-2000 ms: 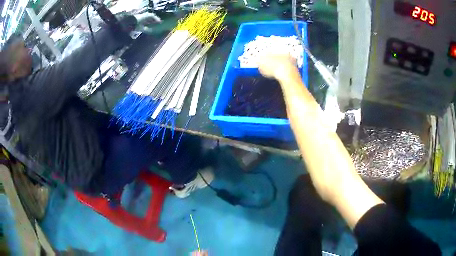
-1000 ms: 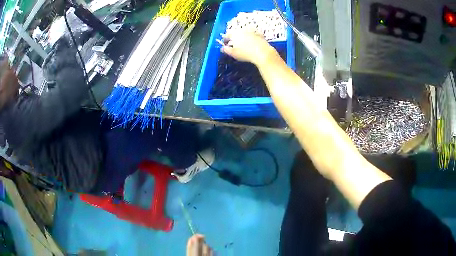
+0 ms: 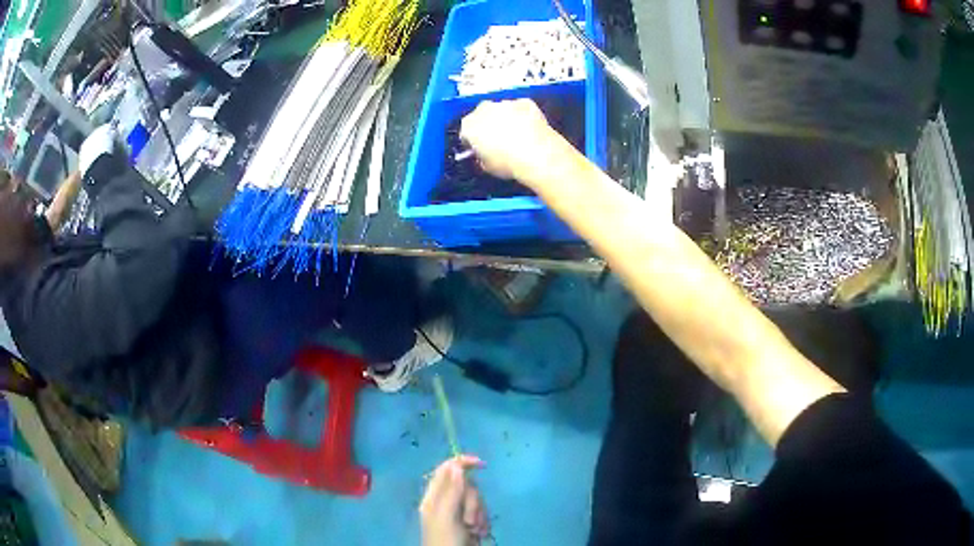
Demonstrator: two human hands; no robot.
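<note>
My right hand (image 3: 507, 139) is over the dark-piece compartment of the blue divided bin (image 3: 502, 222). Its fingertips are closed on a small white piece (image 3: 464, 155). Small dark sleeves (image 3: 558, 126) lie in the near compartment, partly hidden by the hand. Small white sleeves (image 3: 523, 55) fill the far compartment. My left hand (image 3: 454, 499) is low in the picture, cut off by the bottom edge. It grips a thin yellow-green lead wire (image 3: 445, 418) that points up over the floor; the rest of the wire is hidden.
White strips (image 3: 310, 139) with yellow and blue ends lie left of the bin. A grey machine (image 3: 817, 80) stands right, above a silvery pile (image 3: 806, 240). More strips (image 3: 940, 203) hang far right. A person (image 3: 118, 288) works at left near a red stool (image 3: 340, 427).
My right hand has moved from the white pieces toward me, over the dark ones, with a white piece. My left hand has risen further into view with the wire. The machine display has left view.
</note>
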